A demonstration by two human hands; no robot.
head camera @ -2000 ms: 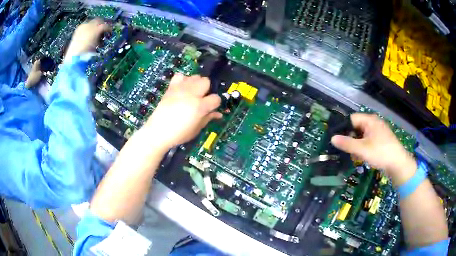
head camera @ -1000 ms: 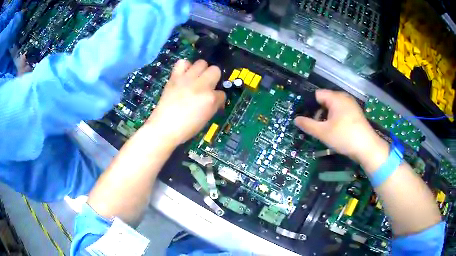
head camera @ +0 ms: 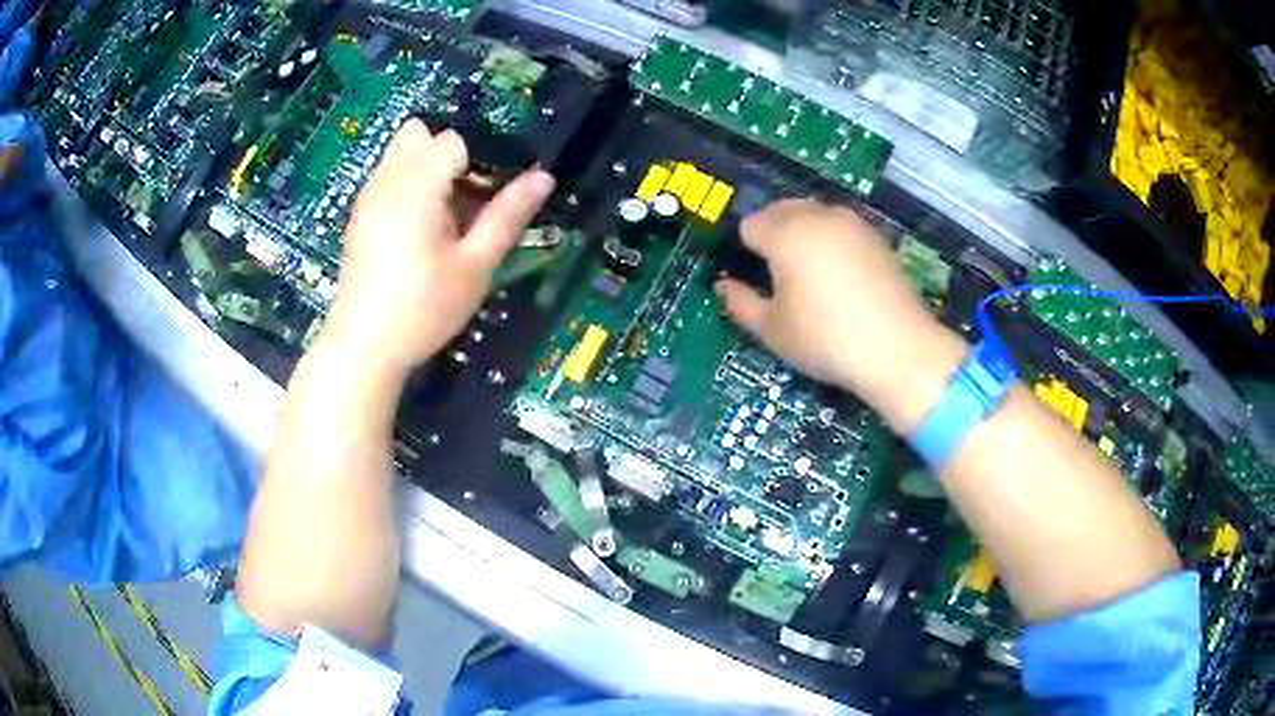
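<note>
A green circuit board [head camera: 699, 329] sits in a black carrier in front of me. Yellow box capacitors [head camera: 685, 188] and two round pale-topped capacitors [head camera: 649, 211] stand at its far edge, with a small dark wound part [head camera: 620, 255] beside them. A single yellow block [head camera: 585, 354] stands at its left. My left hand [head camera: 420, 245] is left of this board, over the carrier, thumb apart from the fingers; I see nothing clearly held. My right hand [head camera: 825, 287] is over the board's far right part, thumb and fingers around a black part [head camera: 738, 258], partly hidden by the fingers.
Another populated board [head camera: 343, 140] lies left, and one more lies right, partly under my right forearm. Metal levers [head camera: 594, 504] line the near carrier edge. A green strip [head camera: 755, 112] runs along the far edge. A yellow-parts bin [head camera: 1189, 154] is far right. A blue sleeve [head camera: 98, 378] is at left.
My left hand has moved left off the board's edge, uncovering the wound part. My right hand has moved left over the board with the black part. The other person's arm has drawn back left.
</note>
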